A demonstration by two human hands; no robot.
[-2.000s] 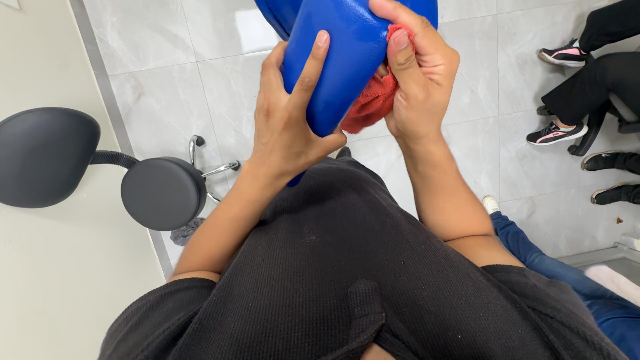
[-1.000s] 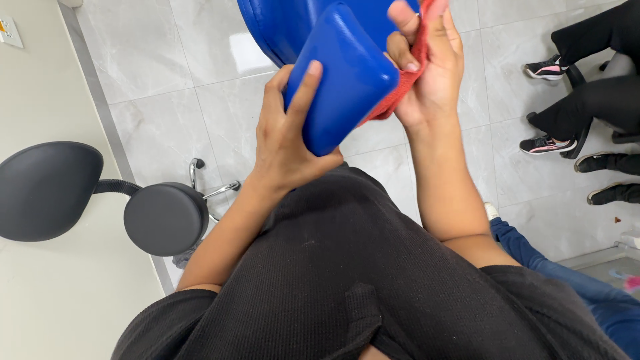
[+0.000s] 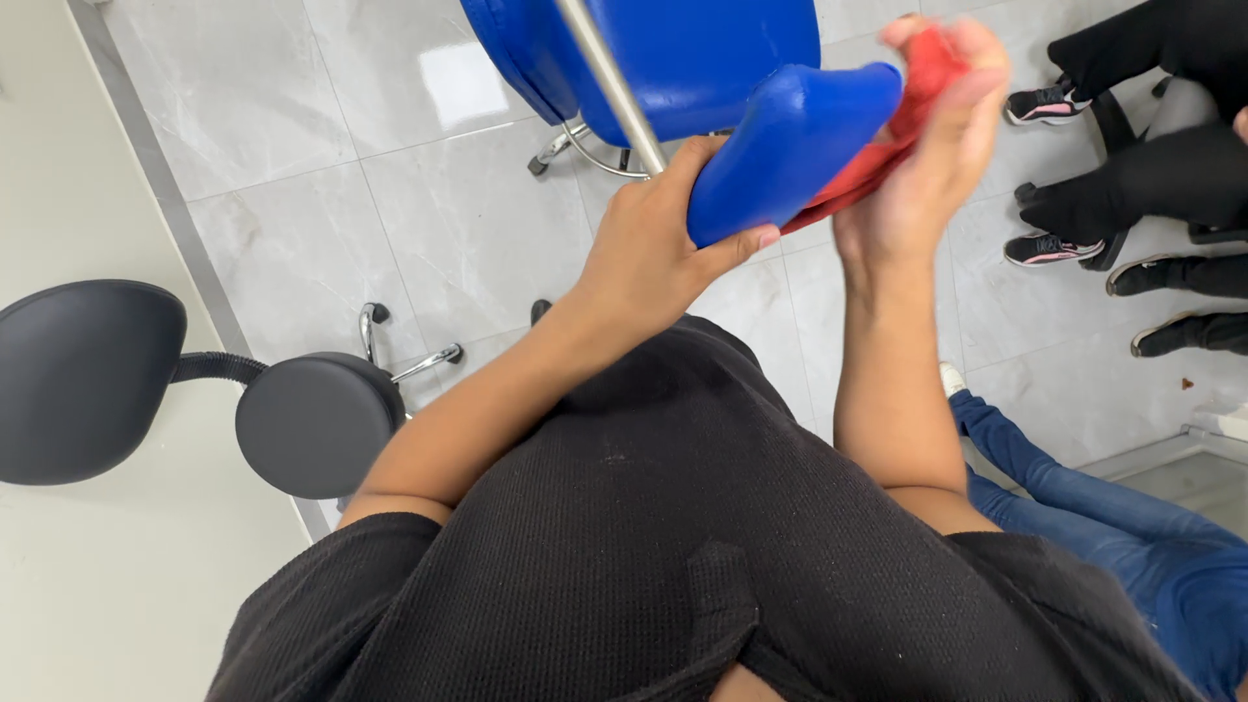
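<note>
A blue padded cushion (image 3: 790, 146), smooth like vinyl, is held up above my torso, tilted to the upper right. My left hand (image 3: 663, 229) grips its lower left end, with the thumb across the near face. A metal tube (image 3: 614, 83) runs from the top edge down to behind that hand. At the cushion's right side, my right hand (image 3: 941, 146) holds a red cloth (image 3: 877, 161); the cloth hangs along the cushion's underside, and the fingers are blurred. Beyond them is a blue chair seat (image 3: 702, 58) with a chrome ring and a caster below.
A black stool (image 3: 317, 424) with a backrest (image 3: 88, 380) stands at left by the wall. At right are a seated person's dark trouser legs (image 3: 1131, 185), another pair of dark shoes (image 3: 1150, 331) and a person in blue jeans (image 3: 1102, 507). Grey floor tiles (image 3: 468, 224) lie below.
The blue cushion has turned in my left hand, and the metal tube now shows. My right hand has moved from against the cushion to its outer right side, still with the red cloth.
</note>
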